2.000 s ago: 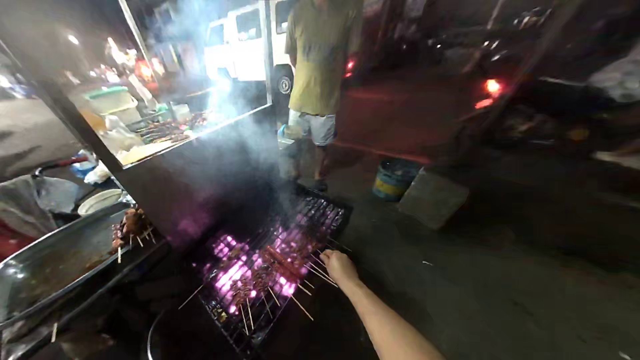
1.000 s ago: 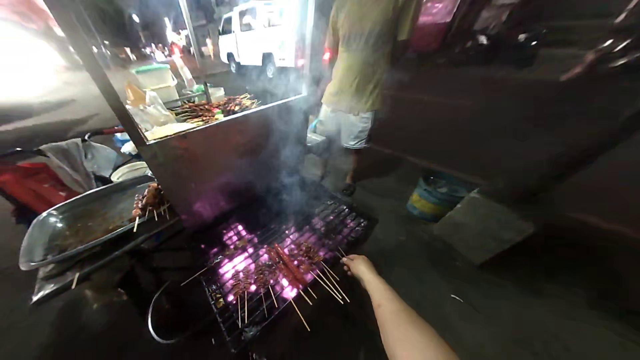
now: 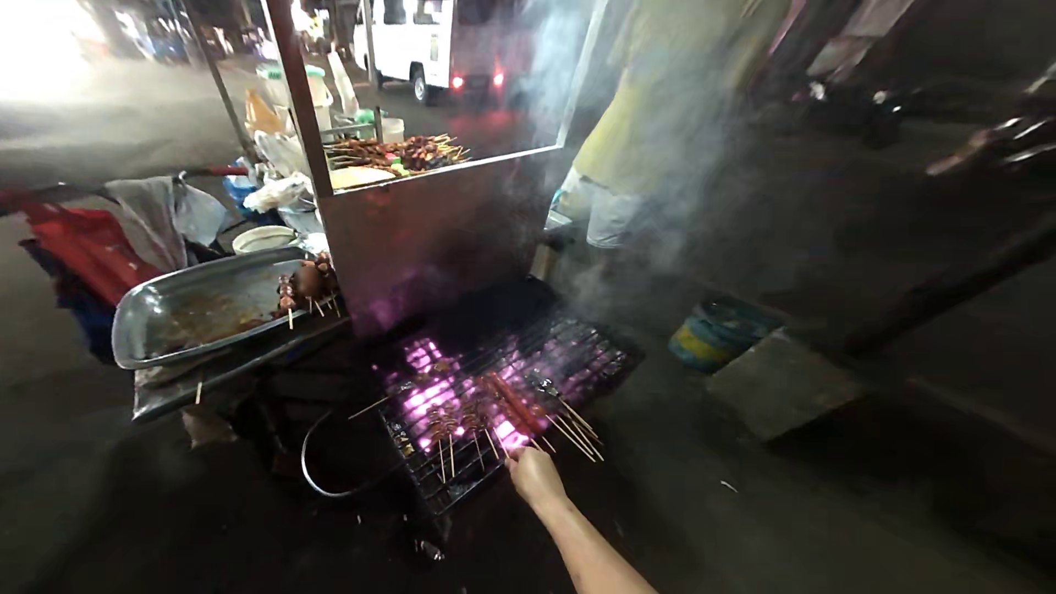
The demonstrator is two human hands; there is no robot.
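My right hand (image 3: pixel 535 477) reaches in from the bottom and pinches the stick end of a wooden skewer at the near edge of the charcoal grill. Red sausage-like meat skewers (image 3: pixel 513 403) lie on the wire grate (image 3: pixel 577 351) just beyond my fingers. Left of them, smaller meat skewers (image 3: pixel 444 421) lie over coals that glow pink, their sticks toward me. Several skewers with dark tips (image 3: pixel 577 429) lie fanned out at the right. Smoke rises from the grate's far side. My left hand is not in view.
A metal tray (image 3: pixel 206 305) with sauce and meat skewers stands left. Behind the grill is a cart panel (image 3: pixel 437 231) with more cooked skewers (image 3: pixel 404 153) beyond it. A person in a yellow shirt (image 3: pixel 627 132) stands behind the smoke. A bucket (image 3: pixel 718 334) and a block (image 3: pixel 784 384) sit right.
My right hand has moved left along the grill's near edge, from the right-hand skewers to the sticks near the red meat. The dark-tipped skewers now lie apart from the red ones.
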